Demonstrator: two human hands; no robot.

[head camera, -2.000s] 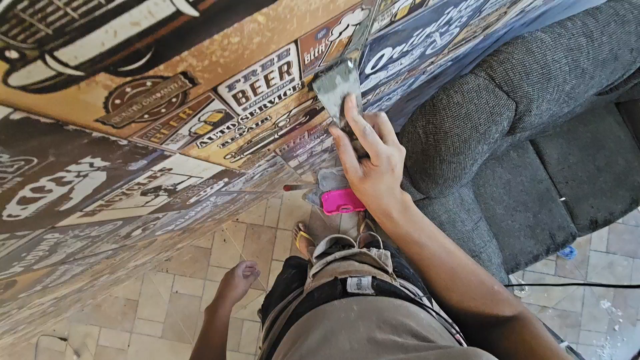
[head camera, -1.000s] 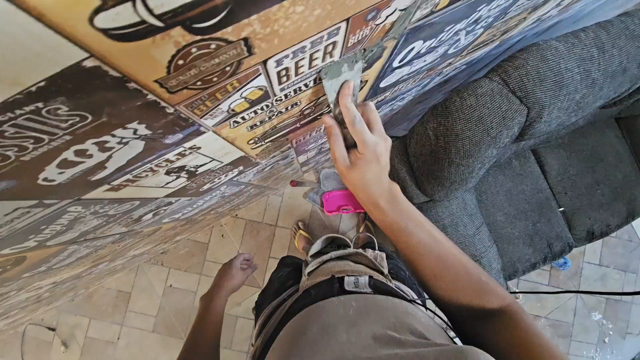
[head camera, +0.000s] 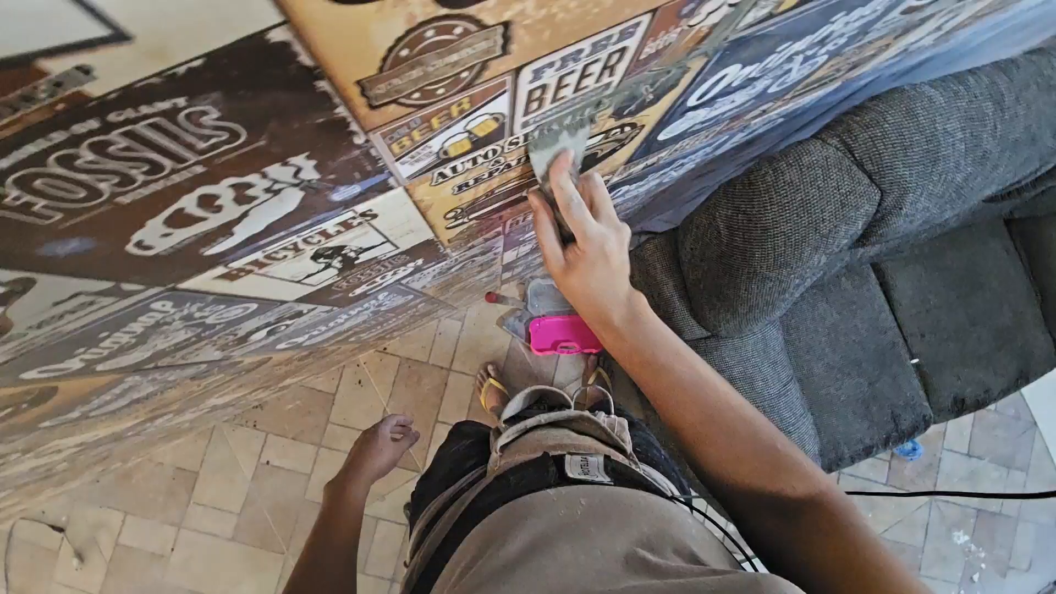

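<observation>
My right hand [head camera: 590, 247] holds a putty knife [head camera: 558, 150], its wide metal blade pressed flat on the wall covered with printed vintage signs [head camera: 462, 177]. The index finger lies along the blade, and the handle is mostly hidden in the hand. A grey-green smear of filler [head camera: 648, 89] runs over the printed signs, up and right from the blade. My left hand [head camera: 386, 445] hangs low over the tiled floor, its fingers loosely curled, with nothing seen in it.
A dark grey sofa [head camera: 850, 330] stands close on the right. On the floor ahead of the feet are a bright pink plastic tray [head camera: 564, 335], a grey container [head camera: 544, 299] and a red-tipped tool [head camera: 492, 297]. A black cable [head camera: 949, 494] runs at the right.
The view has shifted, showing more of the wall's left part. The right hand still holds the putty knife on the wall, its blade now over the lettering below the beer sign.
</observation>
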